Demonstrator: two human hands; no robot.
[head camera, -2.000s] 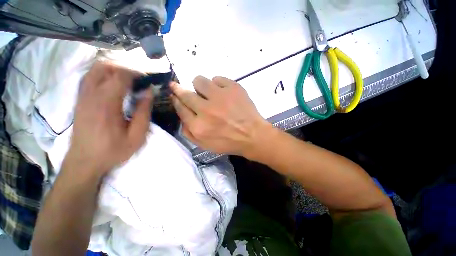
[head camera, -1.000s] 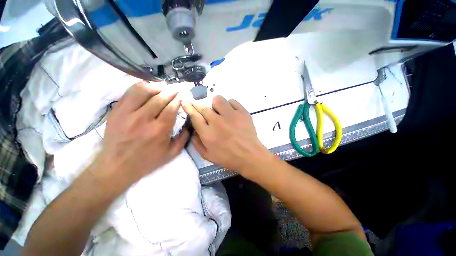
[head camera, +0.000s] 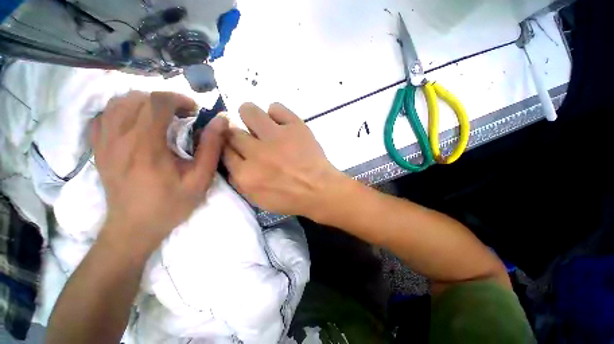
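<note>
The white lining is bunched under and around my hands and hangs over the table's front edge. Plaid shell fabric shows at the far left. My left hand grips a rolled white edge and a dark strip between thumb and fingers, just in front of the sewing machine head. My right hand pinches the dark strip from the right, its fingertips touching the left thumb. Part of the strip is hidden by the fingers. The needle is not clearly visible.
Scissors with green and yellow handles lie on the machine bed, right of my hands. A measuring tape runs along the front edge. A white-handled lever is at the right end.
A second ago both hands pressed the white cloth by the needle. Now the view has shifted, the hands are nearer the front edge, and the dark strip and rolled white edge show between them.
</note>
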